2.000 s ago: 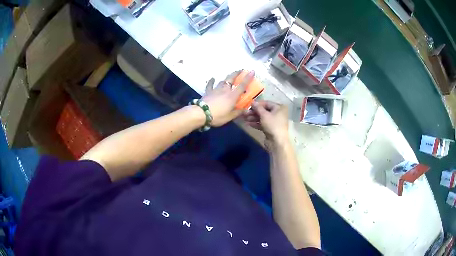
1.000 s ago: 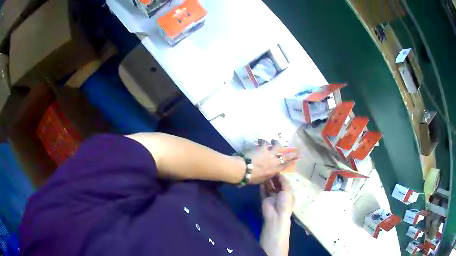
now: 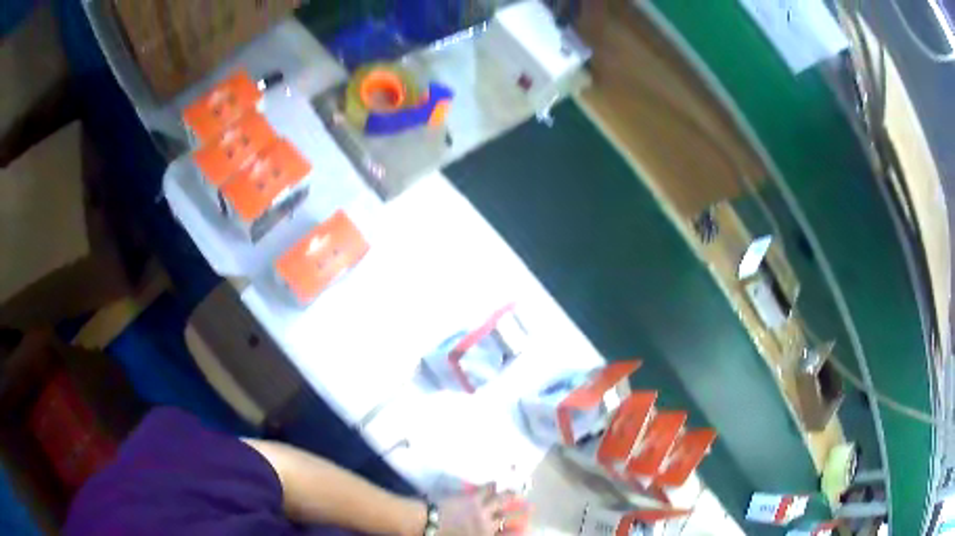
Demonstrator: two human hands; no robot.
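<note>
My left hand (image 3: pixel 476 513) is at the bottom edge, blurred and partly cut off, its fingers over an orange retail box (image 3: pixel 516 517) at the bench's front side. My right hand is not in view. Just right of the box, open retail boxes with raised orange flaps stand in a row (image 3: pixel 658 440). Another open box (image 3: pixel 574 406) stands behind them, and one more (image 3: pixel 476 351) lies further up the bench. A part-hidden box (image 3: pixel 634 521) is at the bottom edge.
Shut orange boxes (image 3: pixel 267 183) stand at the bench's far end, one apart (image 3: pixel 321 257). A tape dispenser (image 3: pixel 393 99) lies beyond, beside a brown carton (image 3: pixel 194 37). A green conveyor (image 3: pixel 565 220) runs along the right. An open carton with orange boxes (image 3: pixel 68 419) is at left.
The view has swung toward the bench's far end, bringing the tape dispenser and shut boxes into view. My right hand has left the picture. My left hand stays over the orange box.
</note>
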